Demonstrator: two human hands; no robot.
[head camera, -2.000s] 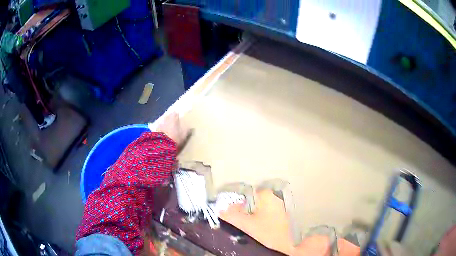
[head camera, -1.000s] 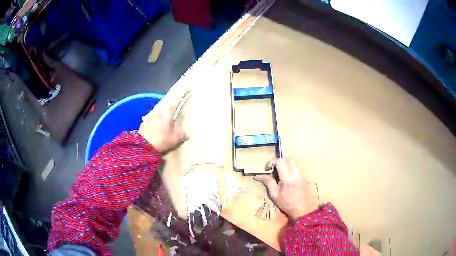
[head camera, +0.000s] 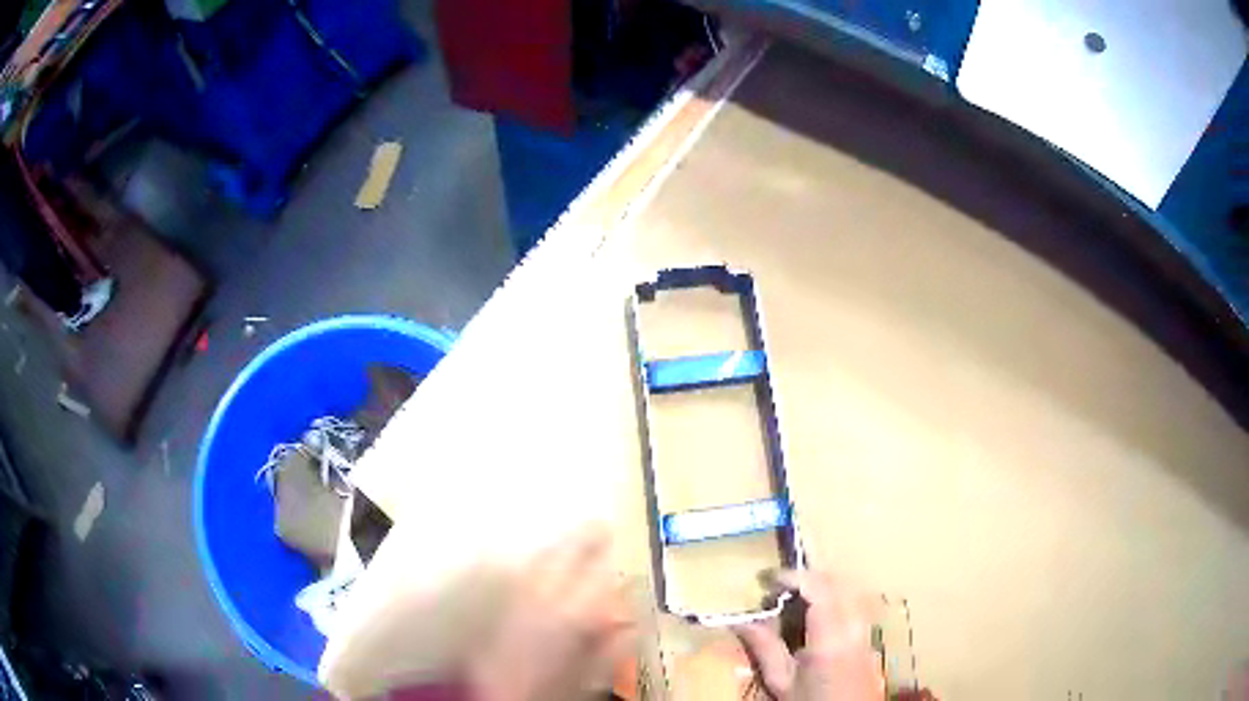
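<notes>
The cutting die (head camera: 715, 370), a long dark frame with two blue-taped crossbars, lies on the tan sheet material (head camera: 945, 452) near its left part. My right hand (head camera: 822, 637) is at the die's near end, with thumb and fingers gripping its near right corner. My left hand (head camera: 555, 616) is blurred, over the sheet's near left part, left of the die's near end. Whether it holds anything cannot be told. The sheet's left part looks very bright and reaches over the bin's rim. Both hands are near the bottom edge.
A round blue waste bin (head camera: 212, 479) with scraps stands at the left. White paper (head camera: 1096, 96) hangs on the blue press beam (head camera: 849, 48) at the far side. A brown board (head camera: 137, 322) and scattered scraps lie on the grey floor. An orange strip shows at the pad's far left edge.
The die came in from the right and now lies on the sheet. My left hand has moved from the sheet's left edge towards the die's near end. The view has shifted, showing more of the bin.
</notes>
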